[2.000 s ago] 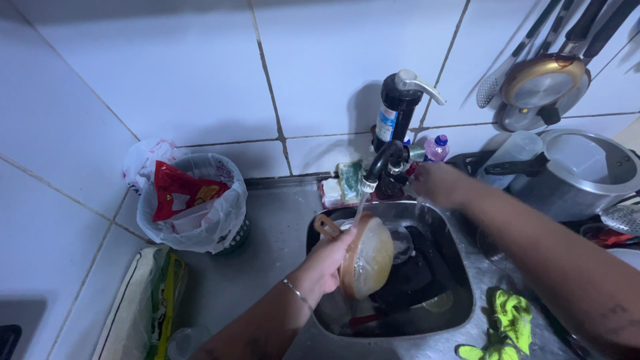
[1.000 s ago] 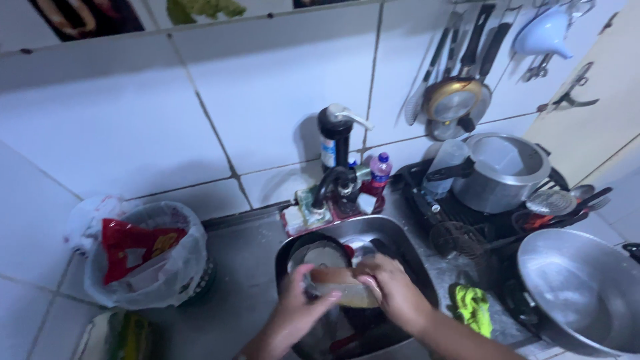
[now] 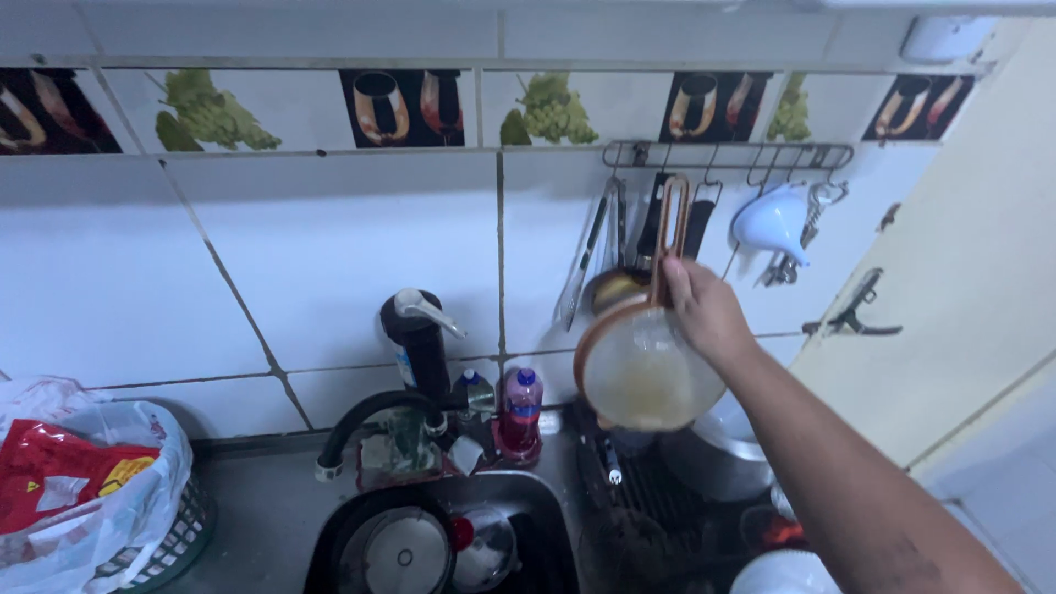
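My right hand (image 3: pixel 701 309) grips the handle of a round mesh strainer (image 3: pixel 648 371) with a brown rim. It holds the strainer up by the tiled wall, handle upward, in front of the pans and utensils that hang from a wire hook rack (image 3: pixel 730 155). Whether the handle touches a hook cannot be told. My left hand is out of view. Below, the metal sink (image 3: pixel 540 495) holds a dark pan with a round pale lid or dish (image 3: pixel 407 551) and a clear item with a red part (image 3: pixel 487 553). The black faucet (image 3: pixel 371 404) arches over its rim.
A bag-lined basket (image 3: pixel 165 528) with red packaging stands at the left. Behind the sink are a black pump dispenser (image 3: pixel 417 346) and a pink bottle (image 3: pixel 524 412). A blue funnel (image 3: pixel 771 219) hangs at the right, above a large metal pot (image 3: pixel 722 462) on the stove (image 3: pixel 652 487).
The strainer, held in both hands over the sink a second ago, is now up by the hanging rack in my right hand alone. My left hand has left the view, which has tilted up.
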